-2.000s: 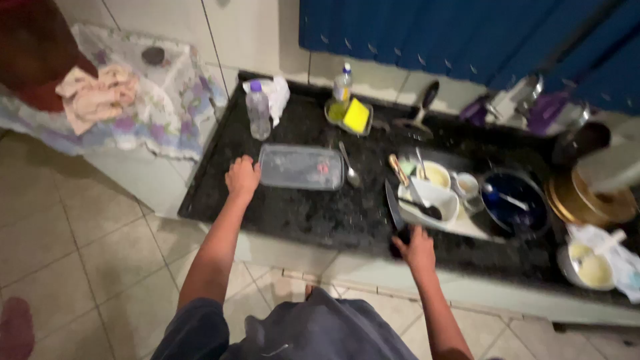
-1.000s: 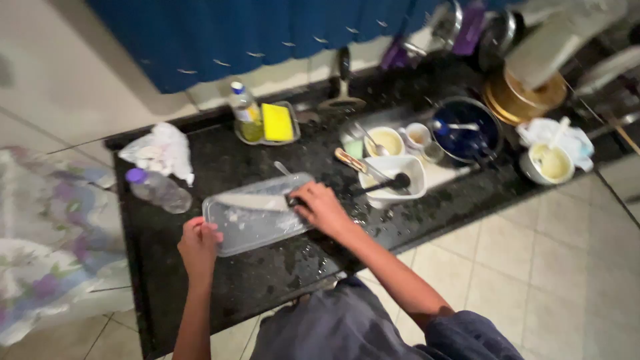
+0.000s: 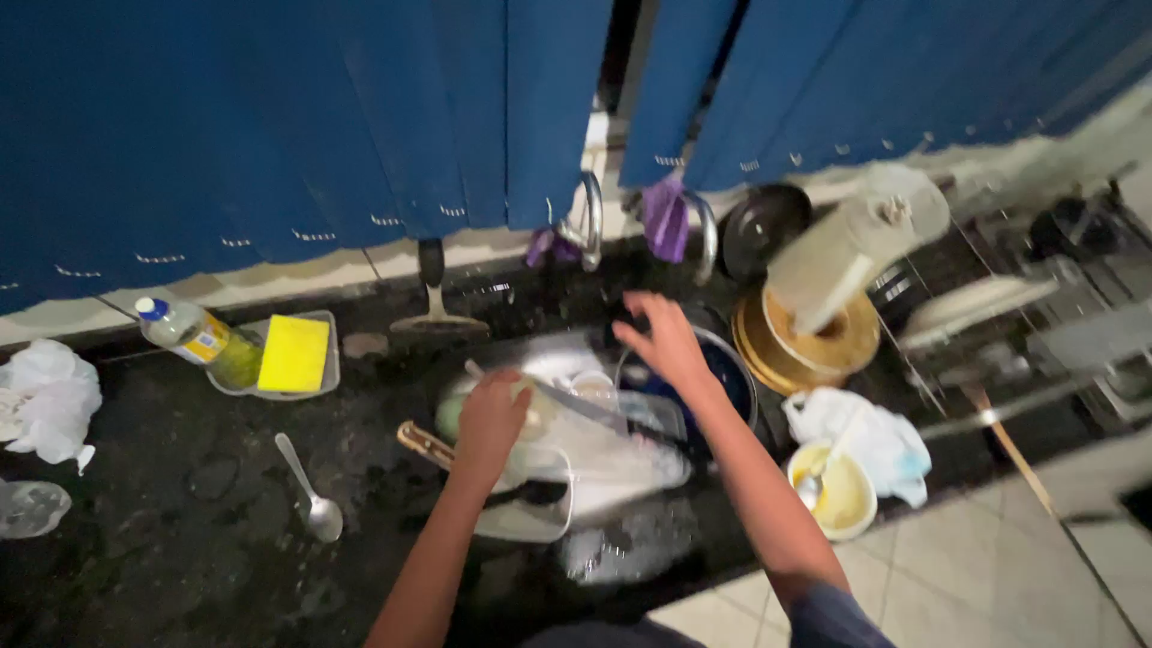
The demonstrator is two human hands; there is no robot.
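My left hand [image 3: 490, 423] is over the sink's left part, its fingers at the left end of a clear plastic container [image 3: 585, 432]; it appears to hold that end. The container lies tilted over the sink, with a knife [image 3: 580, 409] across it. My right hand [image 3: 666, 346] is raised above a dark blue pot [image 3: 729, 382], fingers spread and nothing in them. Below the left hand sit a white rectangular dish [image 3: 531, 526] and a wooden handle [image 3: 425, 443]. A small cup [image 3: 592, 387] shows behind the knife.
On the black counter are a spoon [image 3: 310, 490], a yellow sponge [image 3: 293, 354] in a tray, a detergent bottle [image 3: 189, 333] and a plastic bag [image 3: 54, 400]. Two faucets [image 3: 591, 220] stand behind the sink. To the right are a golden pot [image 3: 814, 337] and a bowl [image 3: 837, 490].
The plastic container and knife have moved right, from the counter to over the sink. My right hand has let go of the knife. The view has swung right.
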